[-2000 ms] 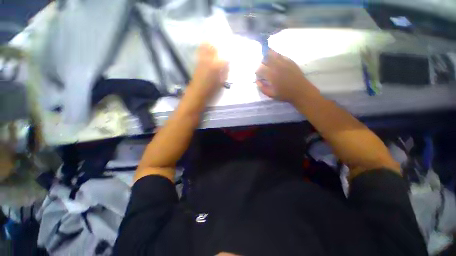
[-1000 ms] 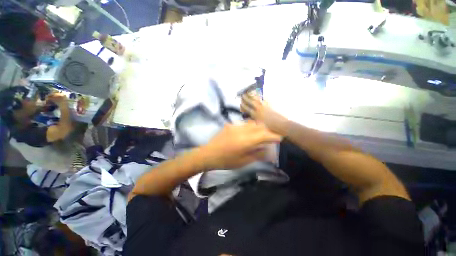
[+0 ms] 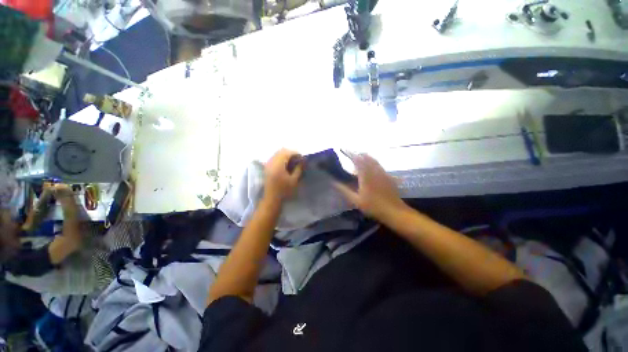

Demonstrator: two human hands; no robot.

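Note:
A light grey garment with a navy piece (image 3: 323, 162) along its upper edge lies over the front table edge and hangs down towards my lap. My left hand (image 3: 281, 175) pinches the cloth at the left end of the navy piece. My right hand (image 3: 372, 185) is on the cloth at the right end of the navy piece, its fingers around the edge. The white sewing machine (image 3: 468, 65) with a blue line stands behind to the right; the needle area is washed out by the lamp glare.
A dark tray or phone (image 3: 582, 133) and a small blue tool (image 3: 531, 146) lie on the bed at right. An edge ruler (image 3: 482, 177) runs along the front. Garment heaps (image 3: 148, 302) lie below at left. A grey box (image 3: 81, 157) and another person's arm (image 3: 67, 227) are at left.
The garment, bunched before my chest a second ago, is now spread at the table edge. My hands have moved apart, one on each side of the navy piece. The view has shifted right.

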